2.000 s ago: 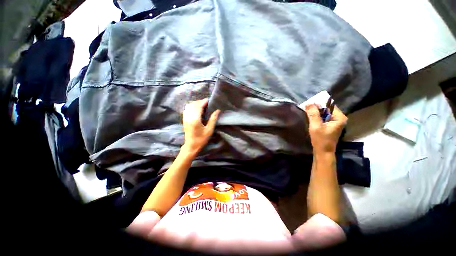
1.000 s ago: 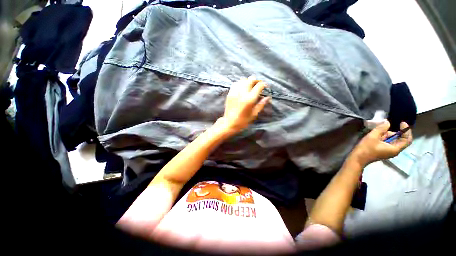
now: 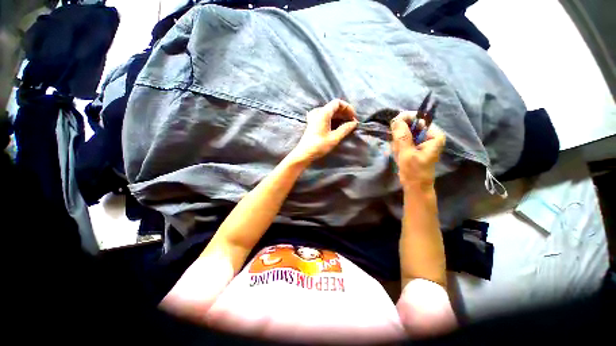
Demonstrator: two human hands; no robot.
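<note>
A large denim garment [image 3: 257,61] lies with its pale grey inside up. A long stitched seam [image 3: 250,103] crosses it. My left hand [image 3: 329,128] pinches the cloth at the seam between thumb and fingertips. My right hand [image 3: 417,145] pinches the same seam just to the right and also holds dark thread snips [image 3: 425,115] with blue parts, blades pointing up. A dark gap [image 3: 383,116] shows in the cloth between my hands. A white label with a thin loop [image 3: 495,184] hangs at the seam's right end. Any thread between my fingers is too fine to see.
Dark garments [image 3: 71,47] lie in heaps at the left, and more dark cloth [image 3: 446,19] lies beyond the grey garment. A dark cuff or sleeve end [image 3: 537,143] sticks out at the right. A pale blue-white flat item [image 3: 540,211] lies on whitish sheeting [image 3: 574,250] at the lower right.
My right hand has moved left from the label at the seam's right end to beside my left hand. The label now hangs free. The dark gap has appeared between my hands.
</note>
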